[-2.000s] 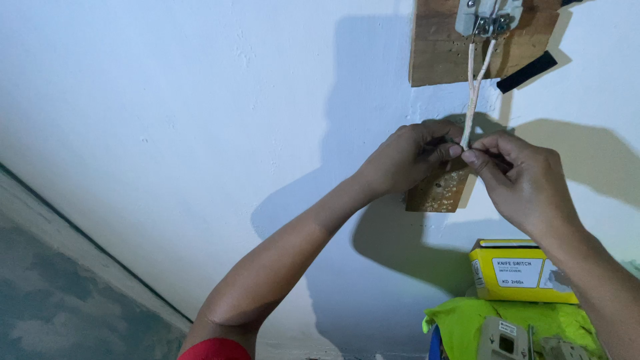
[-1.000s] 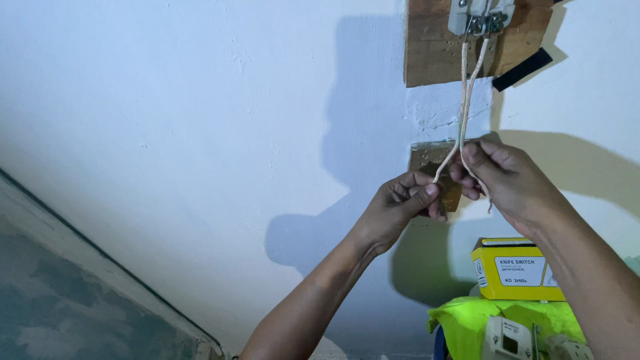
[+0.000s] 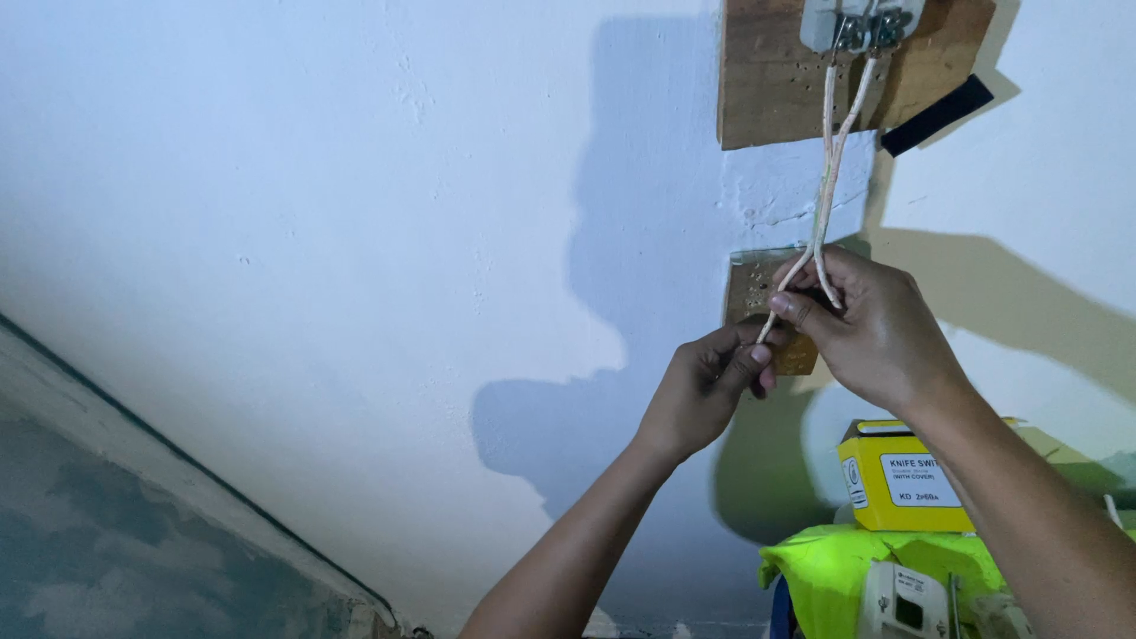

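A pale two-core electrical wire [image 3: 825, 191] hangs from the screw terminals of a white switch base [image 3: 861, 27] on a wooden board [image 3: 772, 98]. Its lower end is split into two strands. My left hand [image 3: 706, 386] pinches the tip of the left strand between thumb and fingers. My right hand [image 3: 874, 324] grips that same strand just above, thumb in front. The shorter right strand lies across the fingers of my right hand, its end loose. Behind both hands is a small wooden block [image 3: 745, 280] on the wall.
A strip of black tape [image 3: 938, 115] sticks out by the board's lower right edge. Below my right forearm are a yellow knife switch box [image 3: 865, 506], a neon yellow-green cloth [image 3: 825, 559] and a white electrical device [image 3: 905, 603]. A dark line [image 3: 177, 448] runs along the wall's lower left.
The two strands, together between my hands two seconds ago, are now spread apart at the lower end. My right hand has shifted from the right strand onto the left one.
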